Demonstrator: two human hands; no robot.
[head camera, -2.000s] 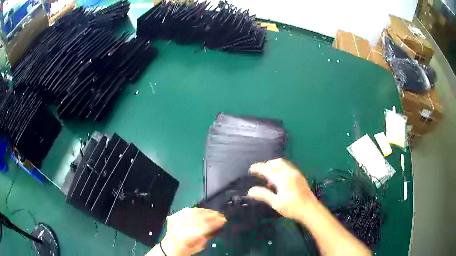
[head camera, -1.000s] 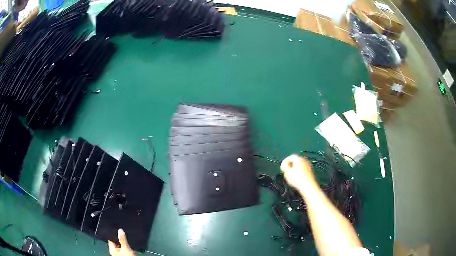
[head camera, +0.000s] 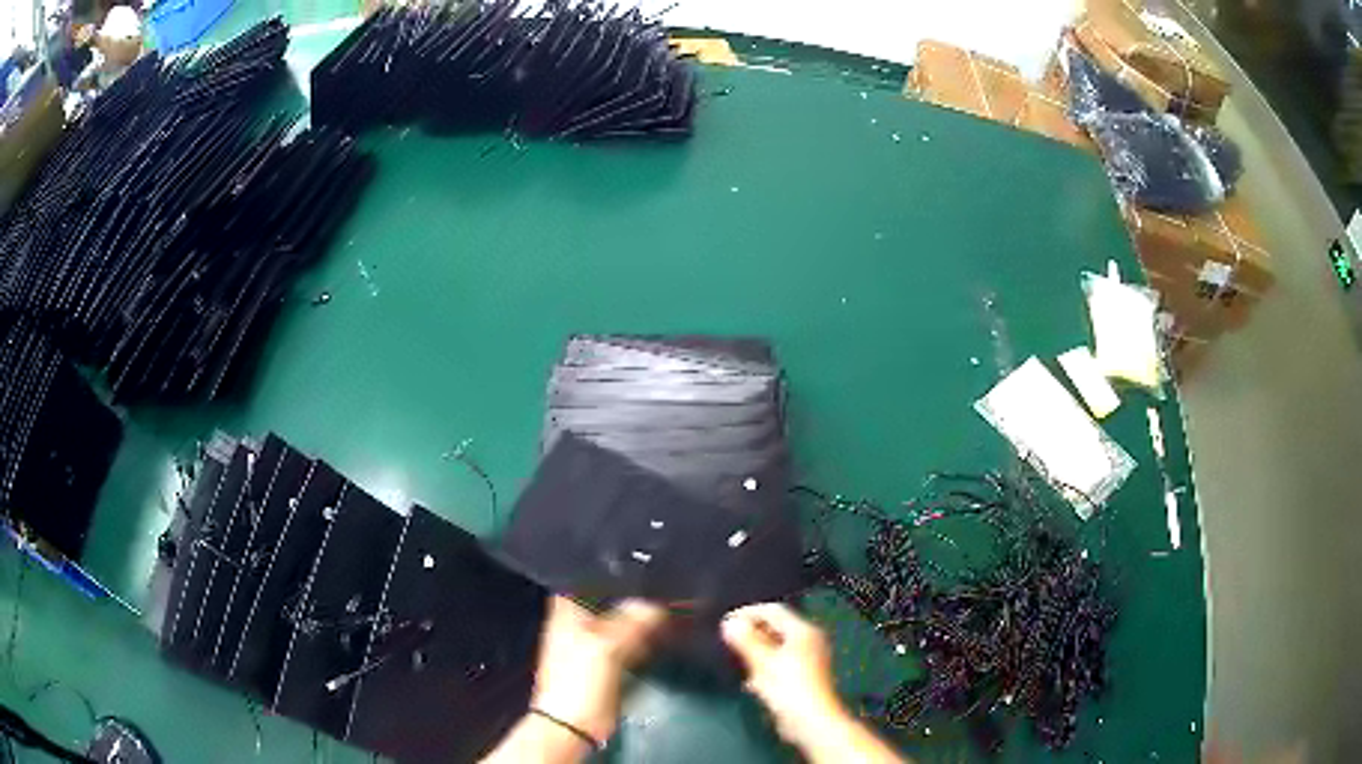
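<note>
A black panel (head camera: 635, 515) lies tilted over the near part of the fanned stack of black panels (head camera: 672, 391). My left hand (head camera: 590, 657) is at the panel's near edge, its fingers blurred; I cannot tell if it grips the panel. My right hand (head camera: 777, 649) is at the panel's near right, fingers curled together near a dark thin cable; what it pinches is too blurred to tell. A tangled pile of black cables (head camera: 1001, 612) lies right of my right hand. Cabled panels (head camera: 351, 597) overlap in a row at the left.
Rows of many black panels (head camera: 165, 224) fill the far left, with another row (head camera: 508, 67) at the back. Clear bags with white contents (head camera: 1053, 433) and a yellowish pad (head camera: 1089, 382) lie at the right. Cartons (head camera: 1195, 269) stand beyond the table. A round black base (head camera: 120, 742) is at the lower left.
My left hand has moved right from the cabled panels to the centre. My right hand has come back from the cable pile. The top panel of the central stack is now turned askew.
</note>
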